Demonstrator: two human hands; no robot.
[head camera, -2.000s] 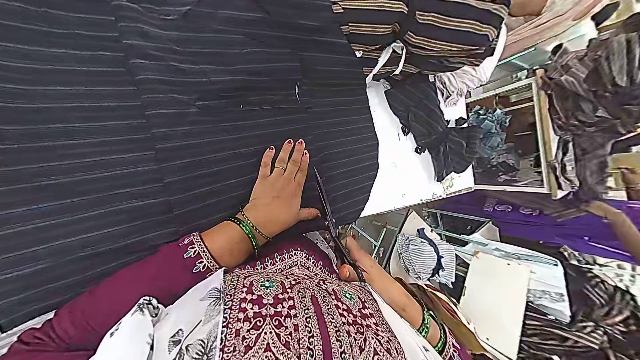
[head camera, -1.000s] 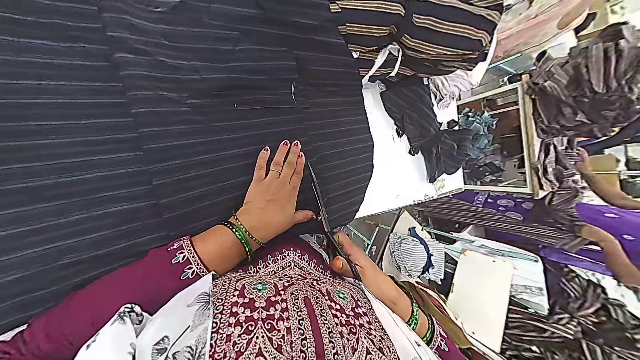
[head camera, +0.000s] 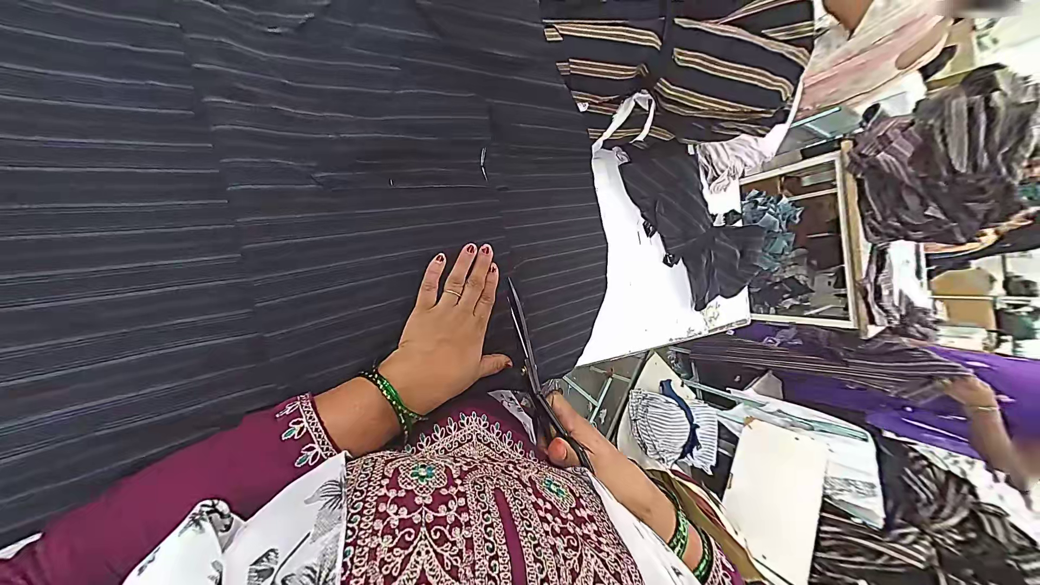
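Observation:
Dark navy striped fabric (head camera: 349, 211) lies spread over the table under my hands. My left hand (head camera: 447, 337) rests flat on it, palm down, fingers slightly apart, pressing near the fabric's front right part. To its right, my right hand (head camera: 577, 435) grips the handles of black fabric shears (head camera: 526, 349) at the table's front edge. The blades point away from me over the cloth, close beside the left fingertips. Whether cloth lies between the blades I cannot tell. A short white mark or thread (head camera: 483, 164) shows on the fabric farther off.
The white table (head camera: 642, 296) shows at the right, with dark cloth scraps (head camera: 674, 219) on it. Black fabric with tan stripes (head camera: 699, 61) lies beyond. A framed bin of scraps (head camera: 812, 244) stands at the right; another person's arm (head camera: 987, 422) is over purple cloth (head camera: 1003, 374).
My left hand and the shears hold nearly the same place on the fabric. At the right, the other person's arms have shifted, with one arm now showing over the purple cloth.

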